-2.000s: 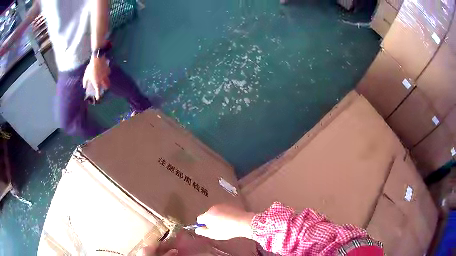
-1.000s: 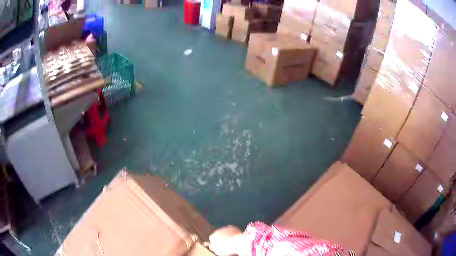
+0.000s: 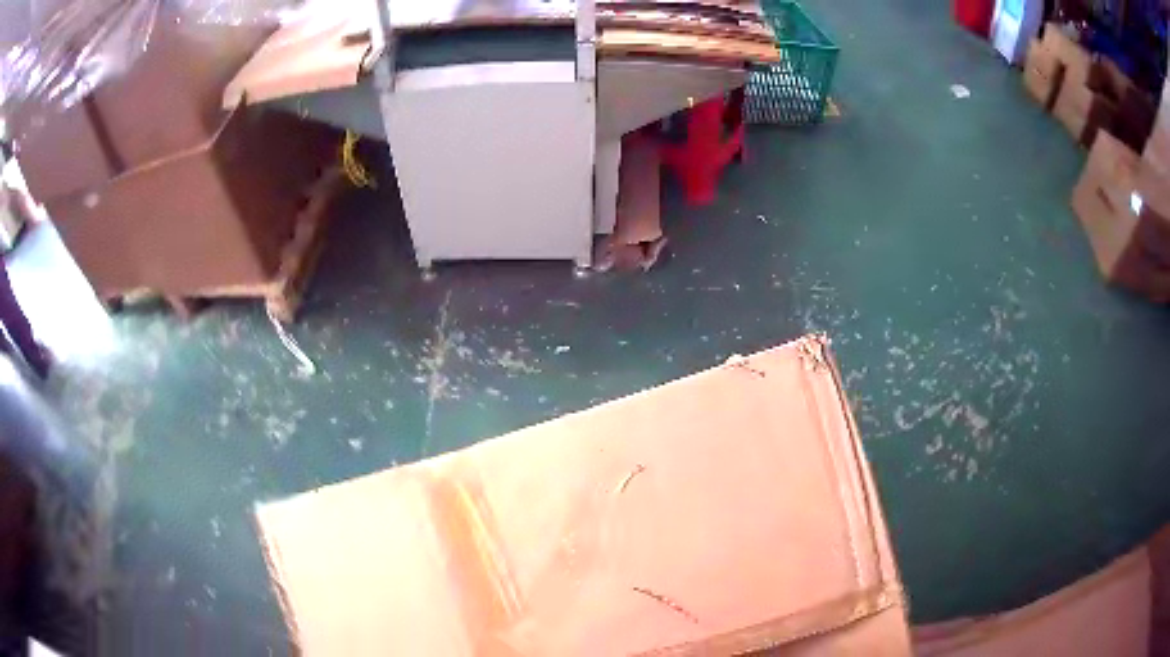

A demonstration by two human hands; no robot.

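Note:
A large brown corrugated carton (image 3: 693,475) lies in the lower middle of the view, close in front of me. Its broad face has a shiny strip of packing tape (image 3: 485,546) and two short dark curved marks. Its right edge looks creased and worn, and its lower part is cut off by the frame. Neither of my hands is in the picture. A flat brown cardboard piece (image 3: 1078,616) shows at the lower right edge.
A white-panelled workbench (image 3: 494,167) stands ahead, with cardboard sheets on top. A red stool (image 3: 703,152) and green basket (image 3: 793,71) are right of it. Cartons on a wooden pallet (image 3: 303,250) stand left. More cartons (image 3: 1119,212) stand right. Part of a person's leg (image 3: 19,321) shows far left.
The view has swung left, bringing the workbench to the middle and the left pallet into view. My hand and checked sleeve, earlier at the carton's edge, have gone out of the picture.

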